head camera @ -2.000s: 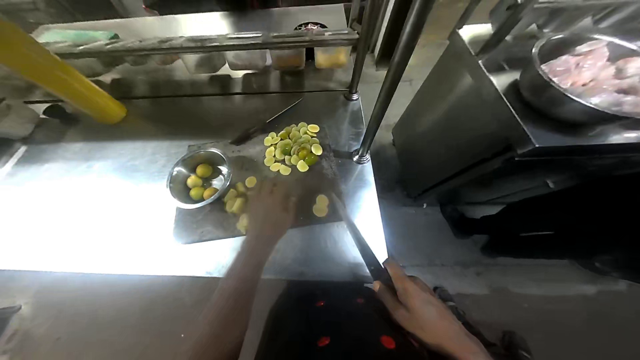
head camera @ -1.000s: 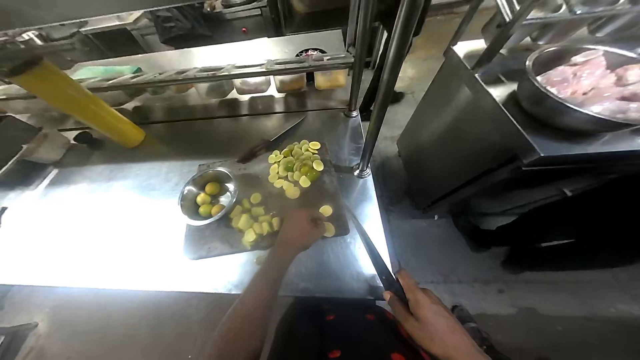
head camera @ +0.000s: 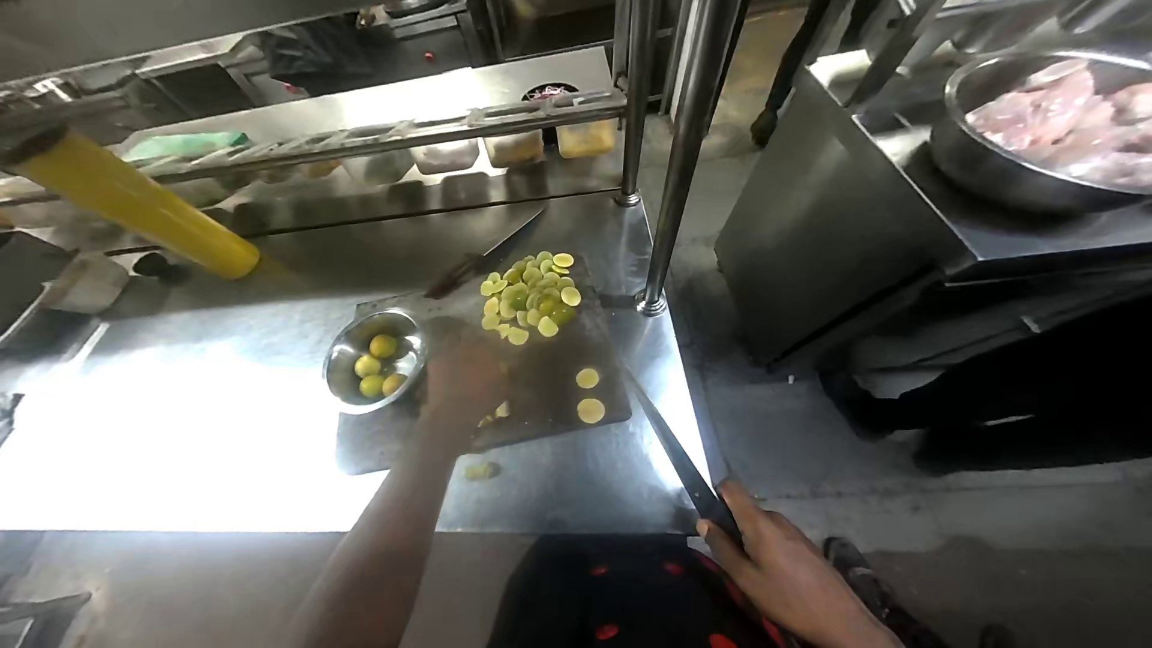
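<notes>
My right hand (head camera: 765, 553) grips the dark handle of a long kitchen knife (head camera: 670, 445), whose blade points up and left beside the cutting board's right edge. Blurred, my left hand (head camera: 466, 382) lies over the dark cutting board (head camera: 549, 360), right of a steel bowl (head camera: 342, 387) with several whole limes (head camera: 382, 346). Its fingers cannot be made out; pale lime pieces (head camera: 495, 412) show at its lower side. Beyond it is a pile of cut limes (head camera: 531, 297). Two round lime slices (head camera: 589, 394) lie near the board's right edge. One piece (head camera: 481, 471) rests on the steel counter (head camera: 558, 490).
A second knife (head camera: 486, 252) lies behind the board. Steel posts (head camera: 675, 171) rise at the counter's right corner. A yellow cylinder (head camera: 144, 207) leans at the left, near a rack with food containers (head camera: 513, 148). Right stands a steel pan of raw meat (head camera: 954, 135); a person's dark-clothed leg (head camera: 1008, 396) is below.
My left hand has moved left across the board, toward the bowl. The group of cut pieces seen beside the bowl earlier is now mostly hidden or shifted. The right hand still holds the knife.
</notes>
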